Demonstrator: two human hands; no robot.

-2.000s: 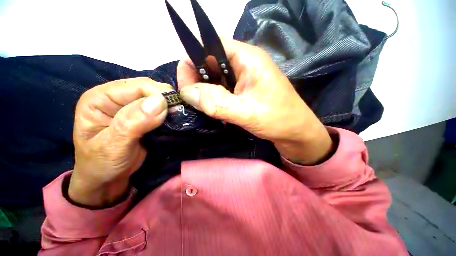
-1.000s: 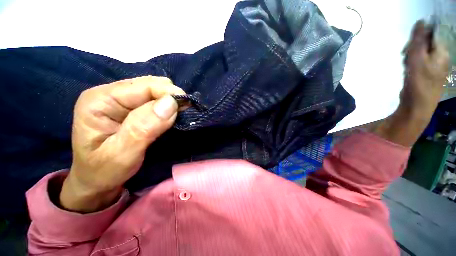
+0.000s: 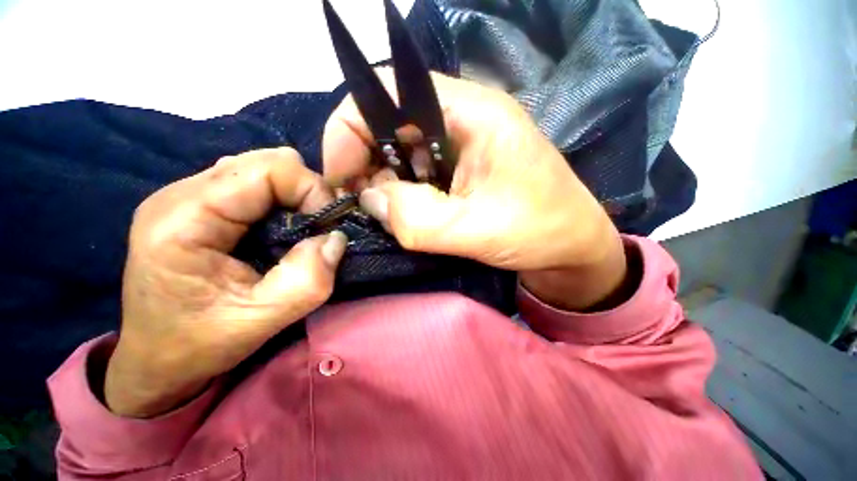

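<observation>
The dark denim garment [image 3: 113,188] lies across the front of me, with its pale grey wrong side [image 3: 592,80] folded out at the upper right. My left hand [image 3: 207,263] pinches a small folded, stitched edge of it between thumb and fingers. My right hand [image 3: 498,178] touches the same edge with thumb and fingertips. It also holds black thread snips [image 3: 399,103], with both blades apart and pointing up, away from the edge. The lower end of the snips is hidden in the right hand.
The white tabletop [image 3: 188,56] lies behind the garment, its edge running along the right. A thin curved thread or cord [image 3: 716,19] shows at the upper right. A grey surface [image 3: 789,376] is at the lower right, with something green beyond it.
My right hand, out at the far right one second ago, is back at the garment with the snips in view. My left thumb has moved lower on the edge, and more of the fold shows.
</observation>
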